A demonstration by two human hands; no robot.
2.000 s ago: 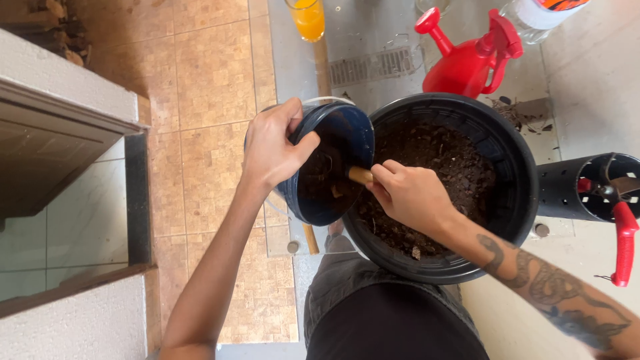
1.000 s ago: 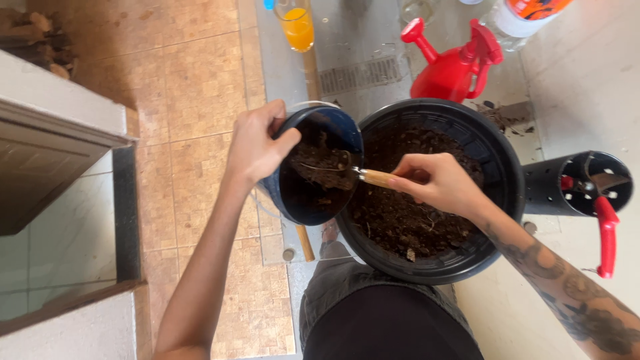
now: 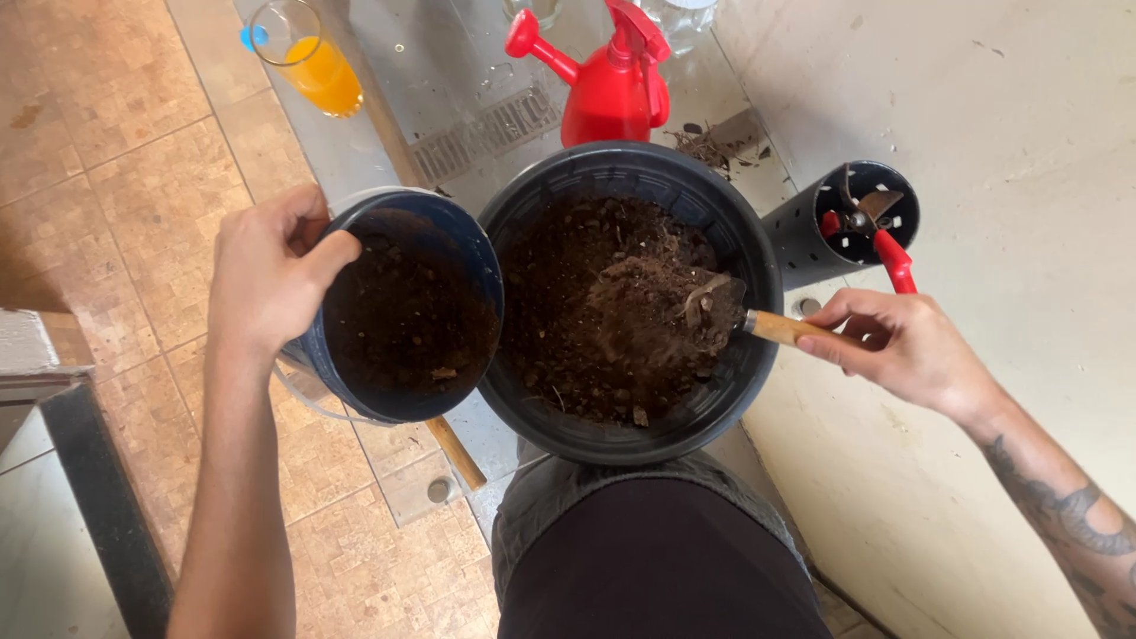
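Note:
My left hand (image 3: pixel 275 266) grips the rim of a dark blue bucket (image 3: pixel 484 355), which is tilted and has dark soil (image 3: pixel 408 311) inside. To its right stands a wide black plastic plant pot (image 3: pixel 763 257) with soil (image 3: pixel 568 266) in it. My right hand (image 3: pixel 896 346) holds the wooden handle of a garden trowel (image 3: pixel 777 327) at the pot's right side. The trowel's blade is over the soil in the pot, partly covered by loose soil.
A red plastic watering can or sprayer (image 3: pixel 608 106) stands behind the pot. Pruning shears (image 3: pixel 861 217) with red handles rest in a black perforated cylinder (image 3: pixel 803 231) at right. A glass of orange liquid (image 3: pixel 324 80) is at upper left, on a glass tabletop beside a wooden stick (image 3: pixel 457 453).
My right hand has moved the trowel from inside the blue bucket to the right, over the black pot, where loose soil now lies heaped. My left hand still holds the bucket.

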